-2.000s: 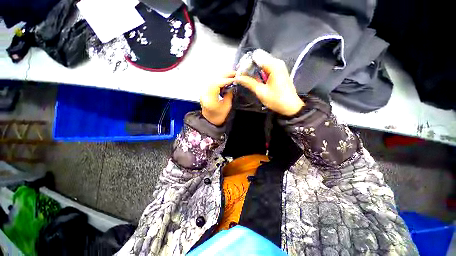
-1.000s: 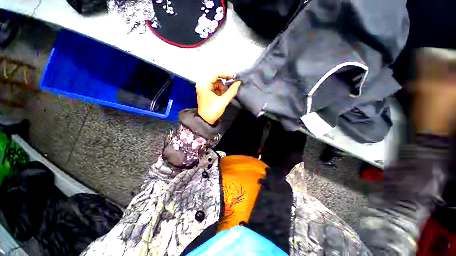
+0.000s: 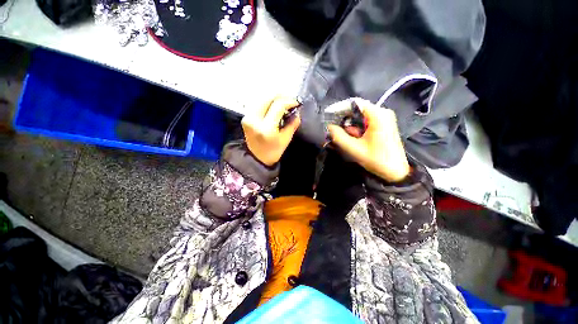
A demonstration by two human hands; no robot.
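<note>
The grey garment (image 3: 380,57) lies heaped on the white table, with a curved white trim (image 3: 411,78) on it. My left hand (image 3: 271,130) is at the garment's left edge, its thumb and fingertips closed around a small dark part; whether this is cloth or a fastener cannot be told. My right hand (image 3: 372,136) is in front of the garment, a little right of my left hand. It holds small snips (image 3: 356,120) with dark blades and a red-pink handle in the palm. A pale patch shows by its fingers. No needle can be made out.
The white table edge (image 3: 209,85) crosses the view. A black floral item with a red rim (image 3: 199,31) lies at the back left. Dark garments (image 3: 532,82) hang over the right side. A blue bin (image 3: 76,104) stands below left, a red crate (image 3: 535,276) lower right.
My right hand was far out to the right and blurred one second ago; it is now back in front of the garment. My left hand stays at the garment's left edge.
</note>
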